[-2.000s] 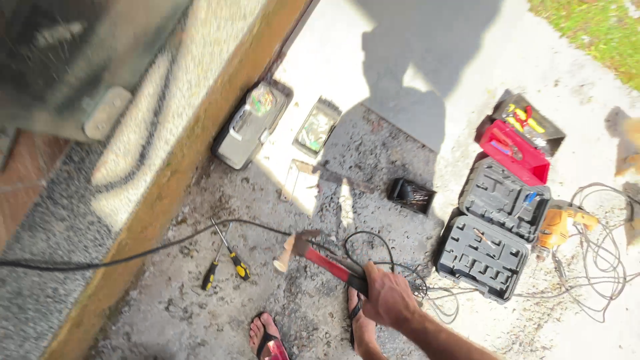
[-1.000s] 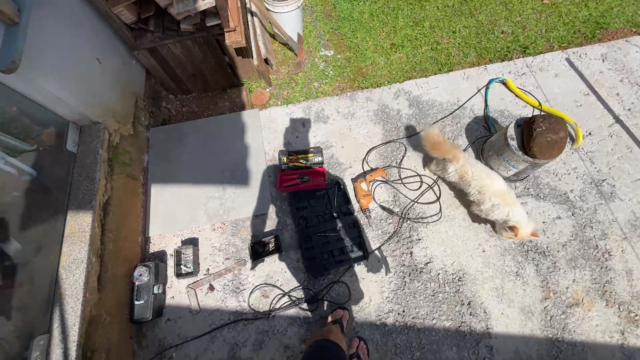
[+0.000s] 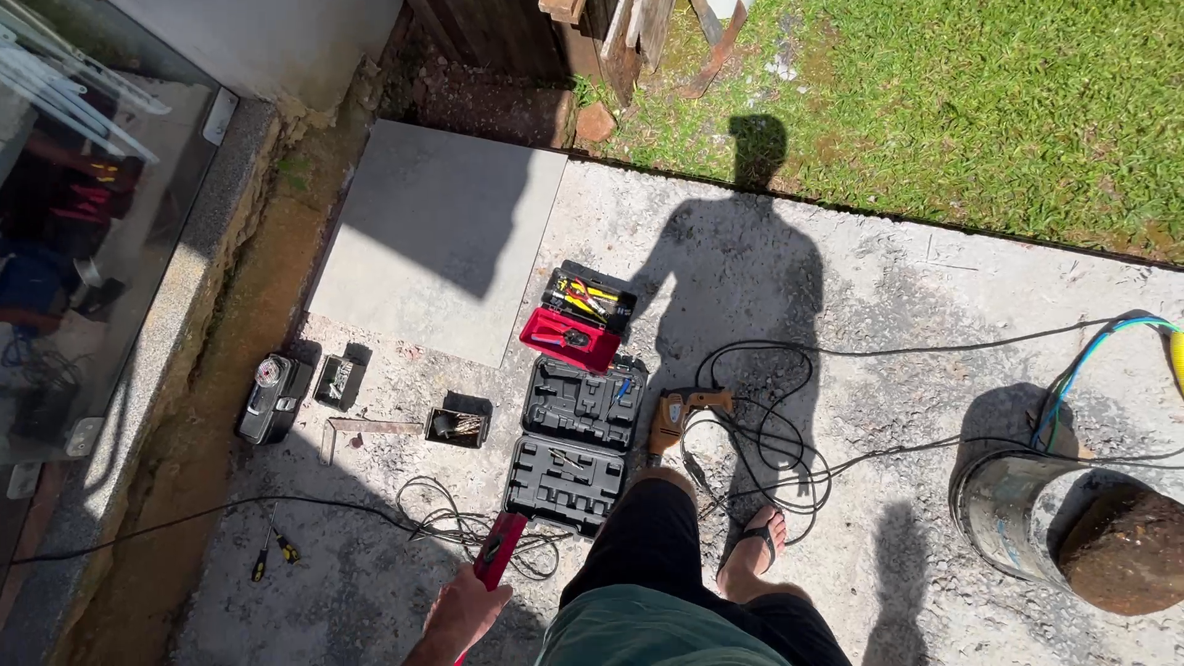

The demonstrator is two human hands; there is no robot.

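My left hand [image 3: 467, 601] is closed around a red bar-shaped tool [image 3: 500, 549] with a dark inset, perhaps a spirit level; its upper end overlaps the near edge of an open black molded tool case [image 3: 566, 476]. My right hand is out of view. Beyond the case sits an open red and black toolbox [image 3: 569, 339] holding pliers and other hand tools. An orange corded drill [image 3: 680, 416] lies right of the case, near my knee. Two yellow and black screwdrivers [image 3: 274, 550] lie at the lower left. A metal square [image 3: 375, 426] rests near a small black bin [image 3: 457, 427].
Black cables [image 3: 786, 444] loop across the rough concrete beside my sandaled foot. A bucket [image 3: 1004, 504] with a brown block stands at the right. A closed black toolbox [image 3: 275, 399] and another small bin [image 3: 339, 382] lie near the wall base. Grass [image 3: 971, 111] borders the slab.
Two seconds ago a hand held a red-handled hammer; one second ago no hand showed. Now my left hand holds the red tool. The cat has left view. The view has shifted widely.
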